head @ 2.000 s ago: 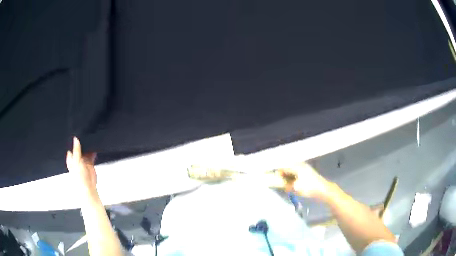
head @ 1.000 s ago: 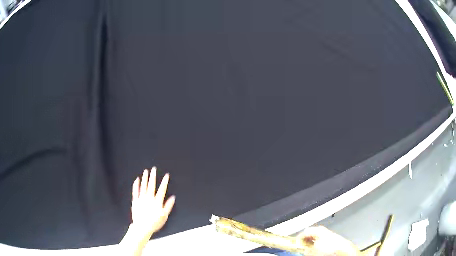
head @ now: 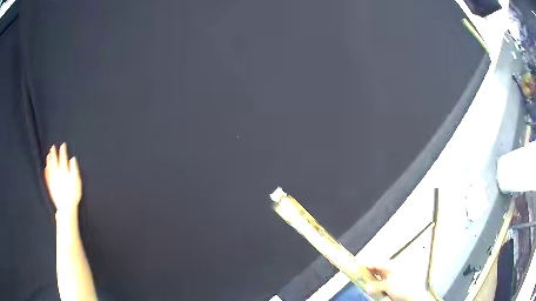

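Note:
Black cloth (head: 235, 106) covers most of the table, with a fold line at the far left. A greyer strip of lower layers (head: 405, 176) shows along its right edge. My left hand (head: 63, 176) lies flat on the cloth at the left, fingers extended and holding nothing. My right hand (head: 385, 283) at the bottom right grips a flat yellow-gold bar (head: 320, 238). The bar slants up and left over the cloth's edge, its pale tip above the cloth. Whether the bar touches the cloth I cannot tell.
A thin yellow-green stick (head: 475, 34) lies near the cloth's far right corner. Right of the table are thin brown sticks (head: 435, 235), a white rounded bulk (head: 517, 169) and scattered scraps. A bit of blue (head: 351, 294) shows below the bar.
The view has shifted. My left hand has moved left across the cloth, towards the fold. The bar in my right hand has come up from the near edge and now reaches over the cloth.

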